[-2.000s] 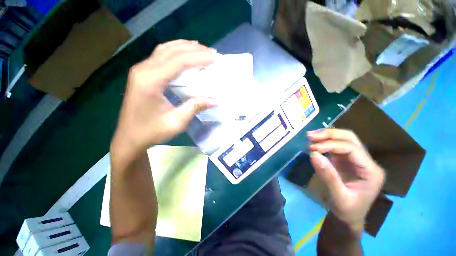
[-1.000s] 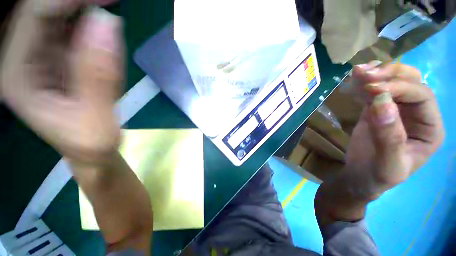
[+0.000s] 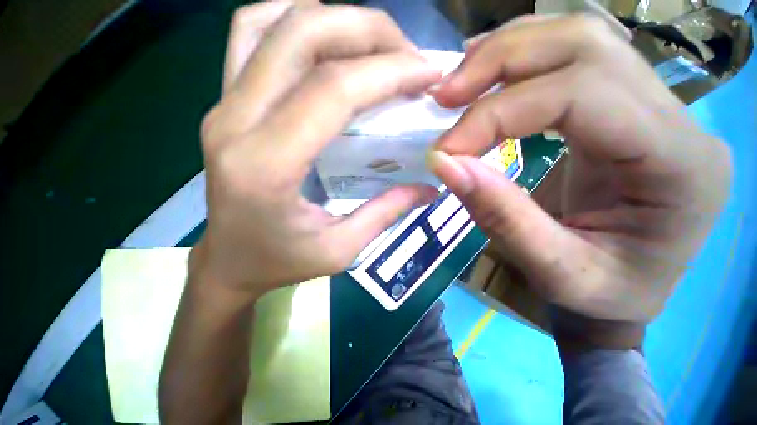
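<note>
A white retail carton (image 3: 378,162) is held above the scale in the middle of the head view. My left hand (image 3: 282,158) grips it from the left, fingers over its top and thumb below. My right hand (image 3: 581,149) is at the carton's right end, its fingertips and thumb close together at the edge. Whether a clear sticker is between them cannot be seen. The digital scale (image 3: 401,267) is below, mostly hidden by my hands and the carton. A pale yellow sticker sheet (image 3: 290,357) lies under my left forearm.
The dark green bench (image 3: 75,195) has a pale rail (image 3: 62,336) curving on the left. Part of a white carton (image 3: 35,417) shows at the bottom left corner. An open supply carton with brown paper (image 3: 705,41) is at the upper right. Brown boxes are below the bench edge, above blue floor.
My left hand, apart from the carton a second ago, now grips it. My right hand has moved left and up to the carton's end. The view has shifted slightly.
</note>
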